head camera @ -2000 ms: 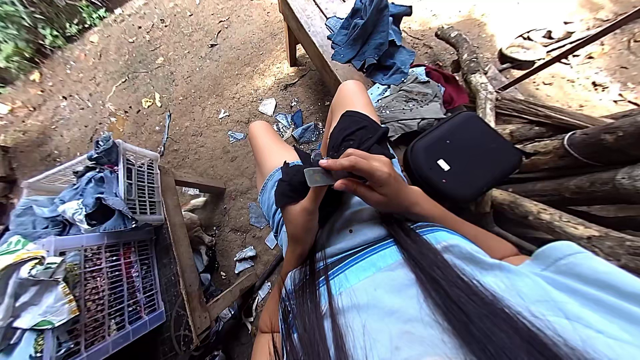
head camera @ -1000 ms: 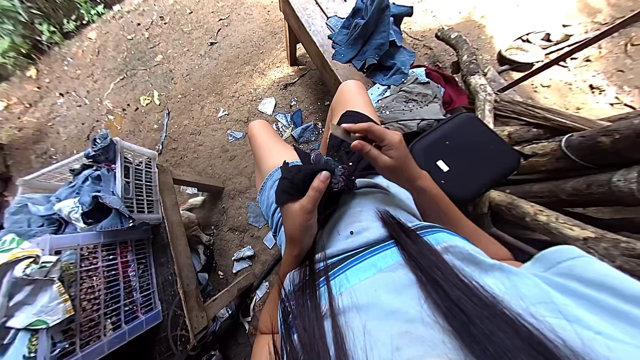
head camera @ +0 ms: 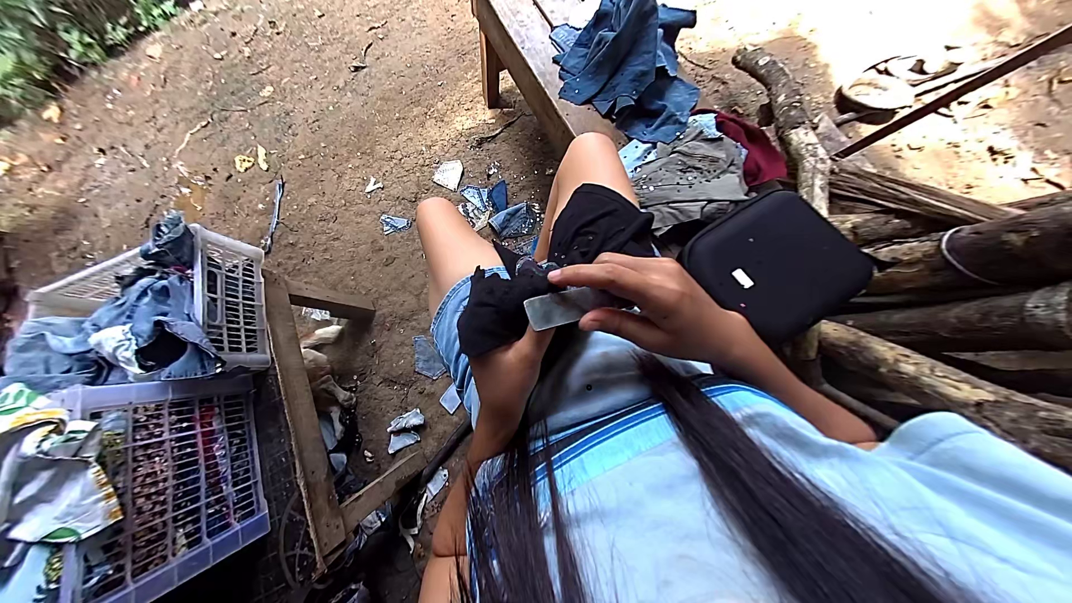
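Black fabric (head camera: 599, 222) lies across my lap and thigh, with a bunched end over my left hand (head camera: 509, 368). That hand grips the cloth from below, its fingers mostly hidden. Between the thumb and fingers of my right hand (head camera: 657, 301) is a flat, greyish metal blade (head camera: 557, 308), its broad end pointing left over the bunched cloth. A small dark, patterned bit (head camera: 536, 270) sits on the cloth at my right fingertips; what it is cannot be told.
Left are plastic crates (head camera: 230, 293) with denim pieces and a wooden frame (head camera: 301, 427). A wooden bench (head camera: 536, 75) holds blue denim (head camera: 624, 71). A black case (head camera: 775, 264) lies by my right arm near stacked logs (head camera: 988, 322). Denim scraps (head camera: 511, 219) litter the dirt.
My right hand has come back down over the bunched cloth with the blade; a second ago it was raised further up, beside the cloth. My left hand keeps its hold.
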